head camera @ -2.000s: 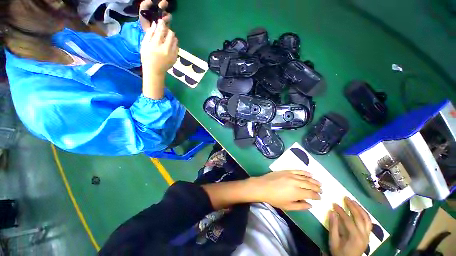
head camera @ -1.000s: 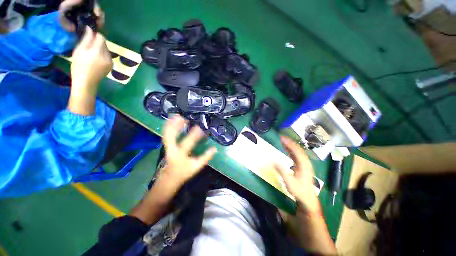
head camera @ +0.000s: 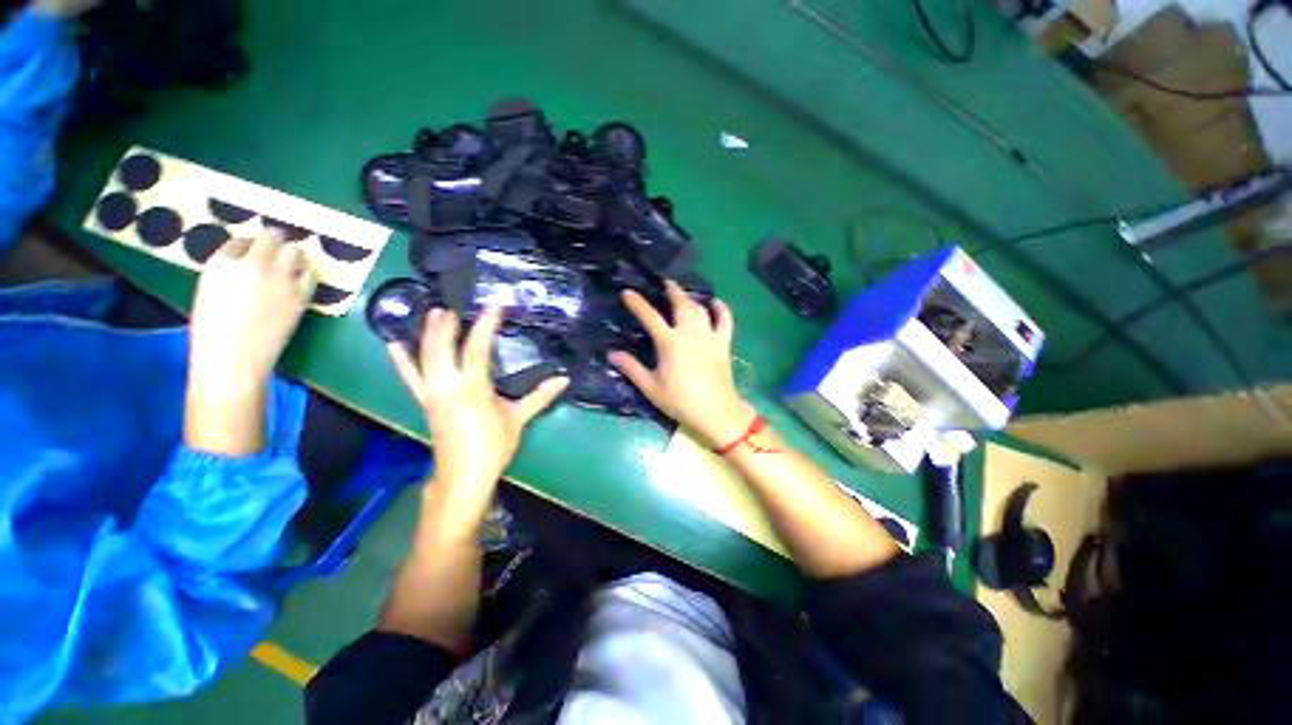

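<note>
A heap of glossy black oval plastic housings [head camera: 527, 276] lies on the green bench. My left hand [head camera: 468, 390] rests with spread fingers on the near left edge of the heap. My right hand [head camera: 687, 361] lies over the near right edge, fingers apart and touching the pieces. Whether either hand grips a piece cannot be told. The white liner sheet [head camera: 709, 489] lies at the bench's near edge, partly hidden under my right forearm; a black pad shows at its right end.
A single black unit [head camera: 794, 276] lies right of the heap. The white and blue screw feeder [head camera: 907, 361], a black electric screwdriver [head camera: 947, 496] and a brown carton [head camera: 1041, 489] stand at the right. A co-worker's hand [head camera: 252, 298] is on a pad sheet [head camera: 184, 184] at the left.
Both hands have moved onto the heap, my right hand coming from the liner sheet. The single unit near the sheet's far end now appears pushed into the heap. The co-worker's hand has lowered to the sheet.
</note>
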